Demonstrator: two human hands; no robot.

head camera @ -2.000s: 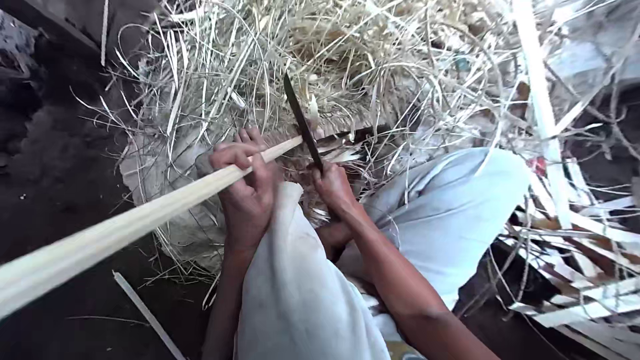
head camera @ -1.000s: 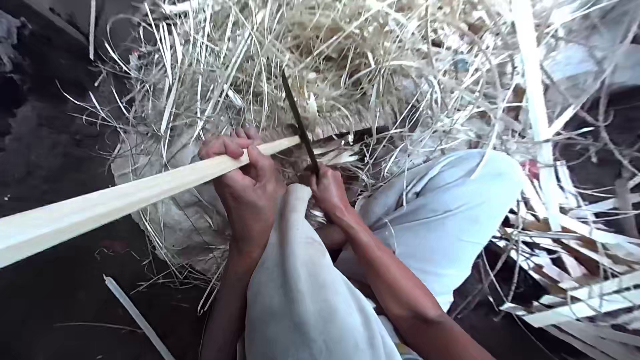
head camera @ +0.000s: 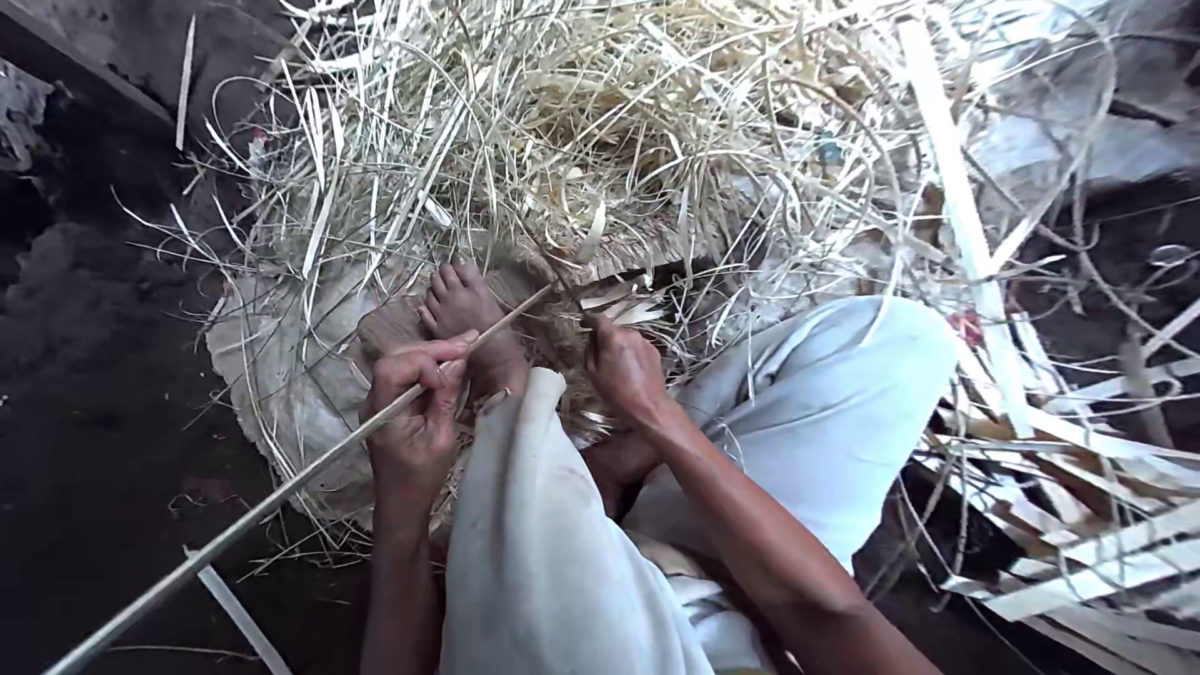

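My left hand (head camera: 419, 398) is closed around a long, pale strip, likely bamboo (head camera: 309, 473), which runs from the lower left up to the blade. In my right hand (head camera: 626, 367) is the handle end of a thin dark blade (head camera: 561, 272), seen nearly edge-on and hard to make out against the shavings. The strip's far end meets the blade just above and left of my right hand. A bare foot (head camera: 469, 314) rests right behind the strip, above my left hand.
A big heap of curly shavings (head camera: 619, 122) lies beyond my hands, over a pale sheet (head camera: 281, 394). Flat split strips (head camera: 1106, 572) are piled at the lower right, and one long flat strip (head camera: 966, 216) stands out at the right. Another strip (head camera: 239, 614) lies lower left.
The strip now shows a narrow side instead of its broad face, and its near end points lower. My left hand has turned with it. The blade looks thinner than before.
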